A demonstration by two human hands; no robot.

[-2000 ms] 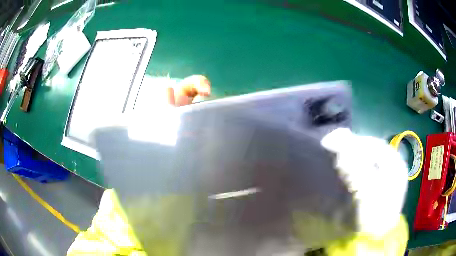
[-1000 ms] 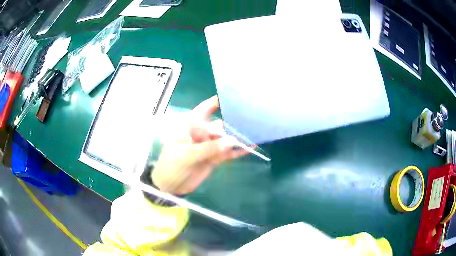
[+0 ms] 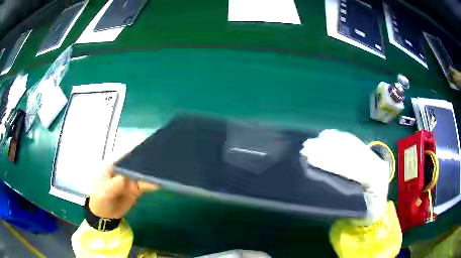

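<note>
A tablet is held tilted above the green mat, its dark glossy screen side facing up and a light reflected on it. My left hand, bare with a black wristband, grips its near left corner. My right hand, in a white glove, holds its right end, with the fingers over the edge and onto the face. Both hands and the tablet are slightly blurred. The undersides of the fingers are hidden by the tablet.
A thin dark frame on a white sheet lies left. Beyond it are a plastic bag and dark holder. At right are a bottle, yellow roll and red box. Panels on sheets line the back; a person's hand shows far right.
The tablet has come down and nearer me, now dark side up instead of pale back up. My gloved right hand now holds its right end. The view has shifted.
</note>
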